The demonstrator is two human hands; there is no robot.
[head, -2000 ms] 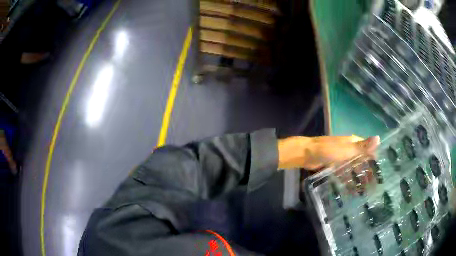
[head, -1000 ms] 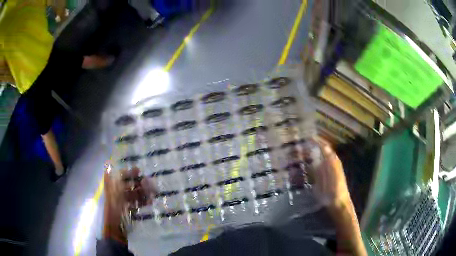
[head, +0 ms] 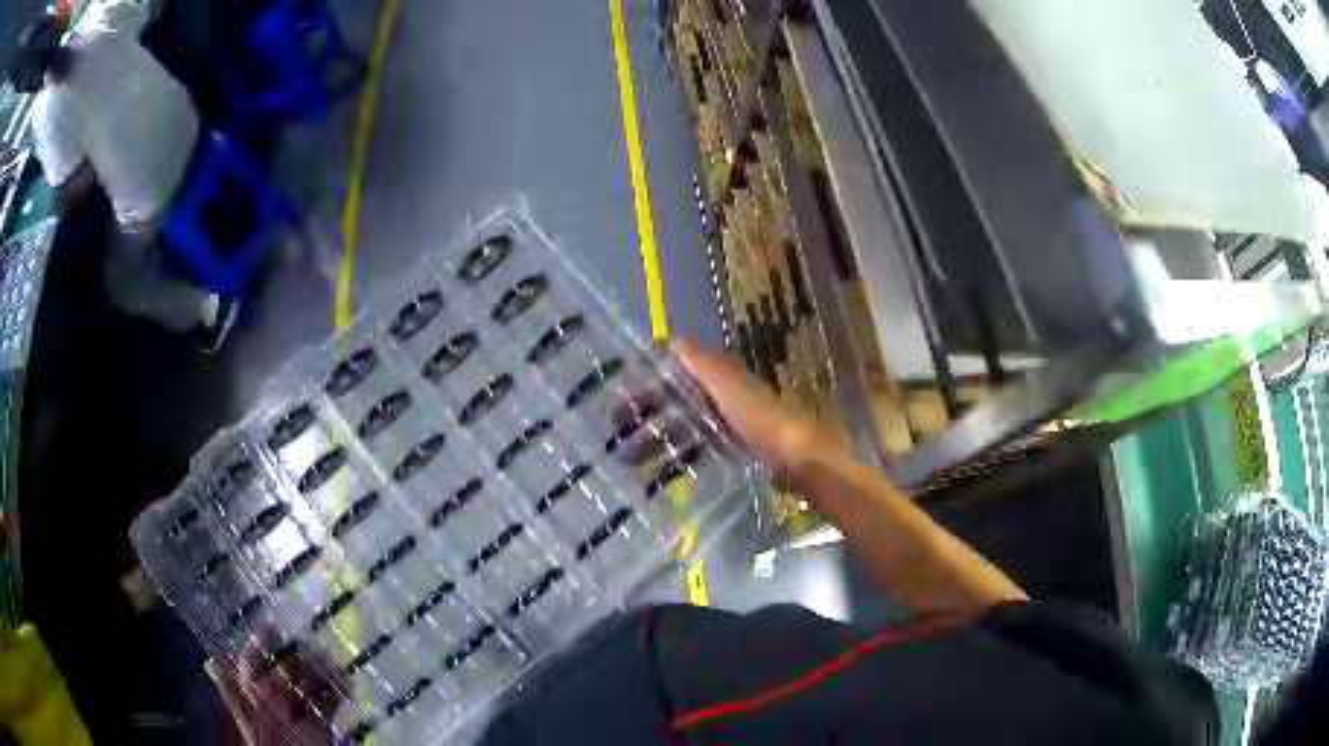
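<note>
A large clear blister tray (head: 445, 466) with rows of dark round parts is held in the air above the grey floor. It is tilted, with its far corner up near the picture's middle. My right hand (head: 714, 415) grips its right edge, with fingers seen through the plastic under it. My left hand (head: 277, 685) is at the lower left edge, partly hidden behind the tray and blurred, and holds it there.
Stacked brown slatted boards (head: 758, 248) stand to the right of the tray. A green-matted bench (head: 1166, 481) carries a stack of clear trays (head: 1253, 590) at the far right. Blue stools (head: 226, 219) and a white-covered object (head: 117, 110) are at upper left. Yellow lines cross the floor.
Both hands still hold the tray, which has moved left and turned so it slants. The slatted boards now stand nearer and larger. The person at left is no longer seen.
</note>
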